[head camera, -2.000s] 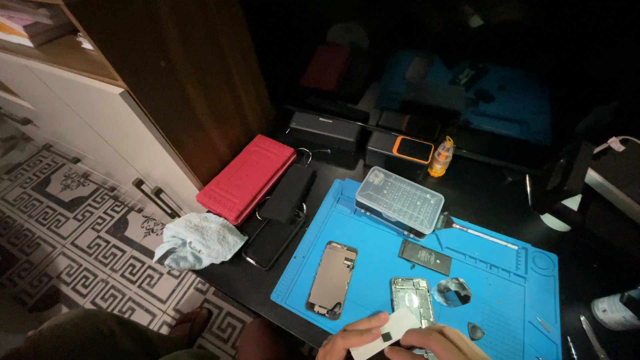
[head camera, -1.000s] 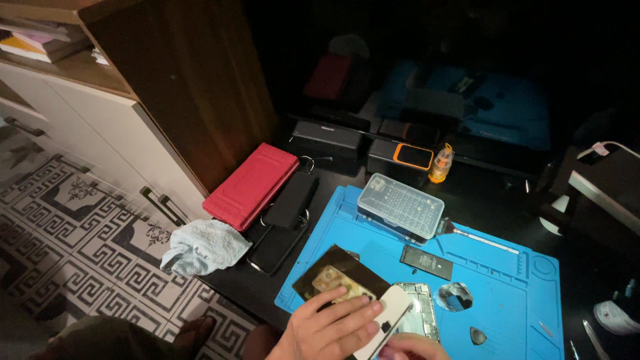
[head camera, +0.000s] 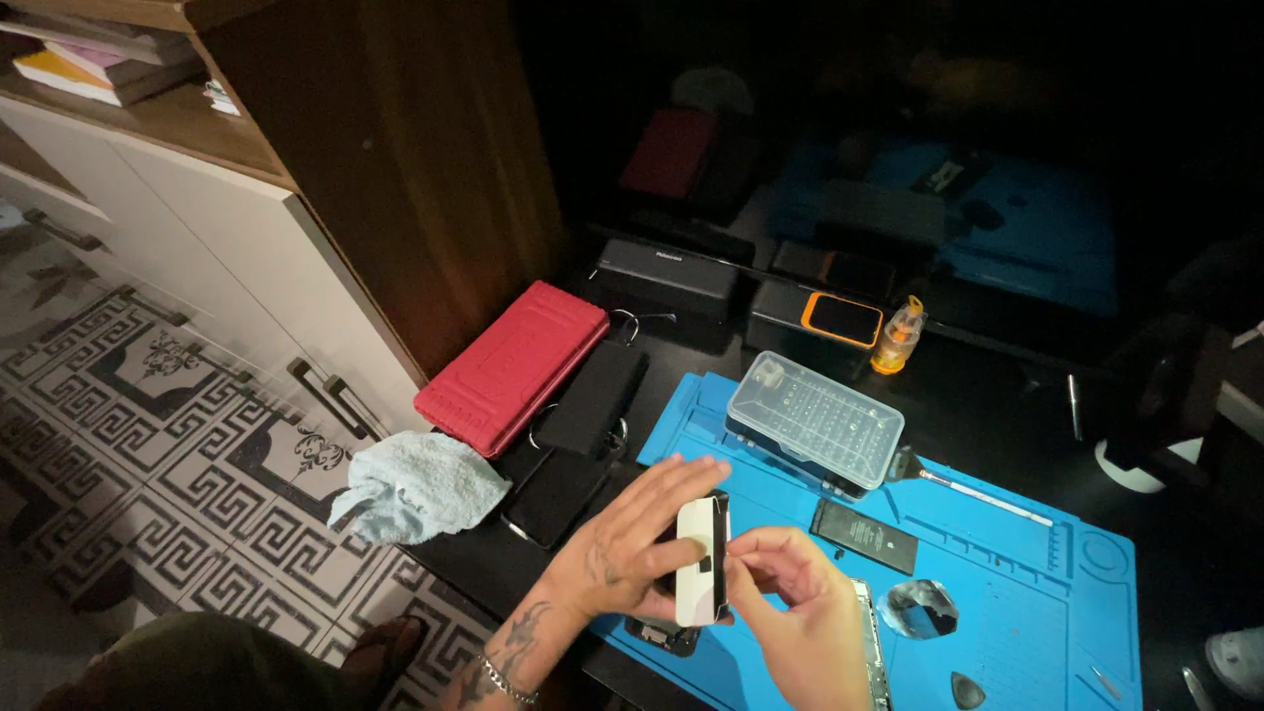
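Observation:
My left hand (head camera: 632, 553) grips a small white box (head camera: 697, 583) with a dark mark on it, tilted above the blue repair mat (head camera: 1027, 602). At the box's right edge, my right hand (head camera: 790, 602) pinches with thumb and forefinger; what lies between them is too small to tell. Below the box, a phone part (head camera: 664, 637) shows in part. An opened phone's inner frame (head camera: 871, 632) is half hidden behind my right hand. A black phone battery (head camera: 865, 535), a round shiny disc (head camera: 918, 607) and a dark triangular pick (head camera: 967, 690) lie on the mat.
A clear-lidded organizer box (head camera: 820, 415) stands on the mat's back edge, beside a brush (head camera: 987, 496). Behind are an orange-rimmed device (head camera: 842, 319) and a small bottle (head camera: 898, 338). To the left lie a red case (head camera: 513, 365), a black case (head camera: 592, 400), a dark phone (head camera: 556, 494) and a pale cloth (head camera: 425, 486).
The white box, lying tilted in my hands one second ago, is now turned more upright. My left hand has shifted its hold, and my right hand has come up to the box's right edge.

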